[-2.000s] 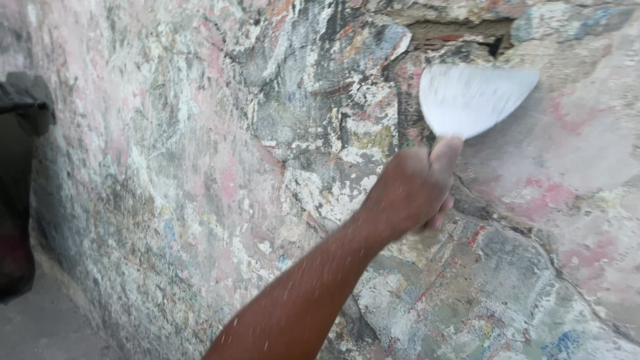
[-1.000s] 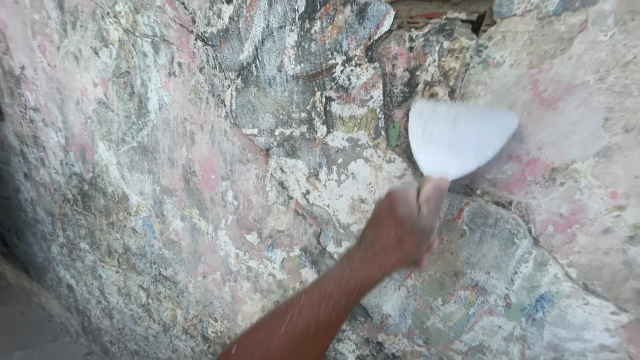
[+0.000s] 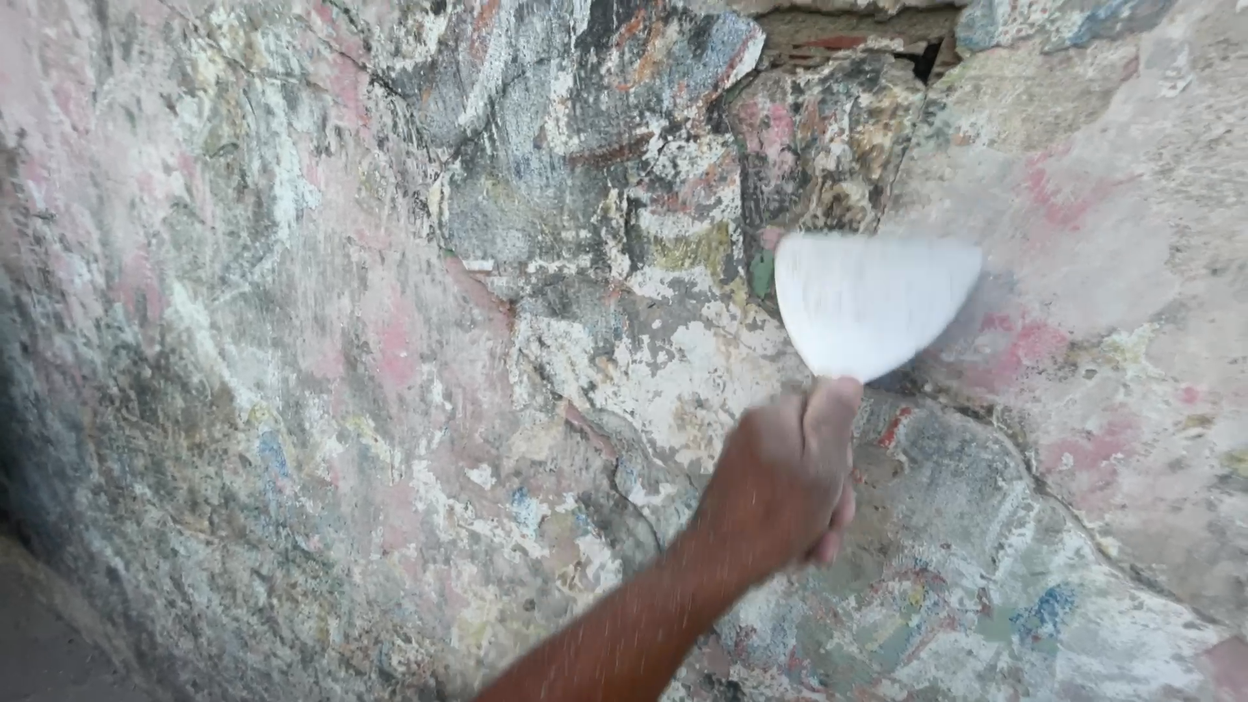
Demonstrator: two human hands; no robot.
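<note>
My left hand is closed around the handle of a broad scraper, or putty knife, right of the middle of the head view. The handle is mostly hidden in the fist. Above the hand, the pale fan-shaped blade points up in front of a rough plastered wall. Motion blurs the blade and hand, and whether the blade's edge touches the wall is unclear. My right hand is out of view.
Flaking layers of pink, white, grey and blue paint cover the wall. A recess with reddish material shows at the top right. A crack runs down toward the lower right. A grey surface lies at the bottom left.
The dark object seen at the left edge two seconds ago is out of view. My left hand and scraper sit lower against the wall than two seconds ago, below the recess.
</note>
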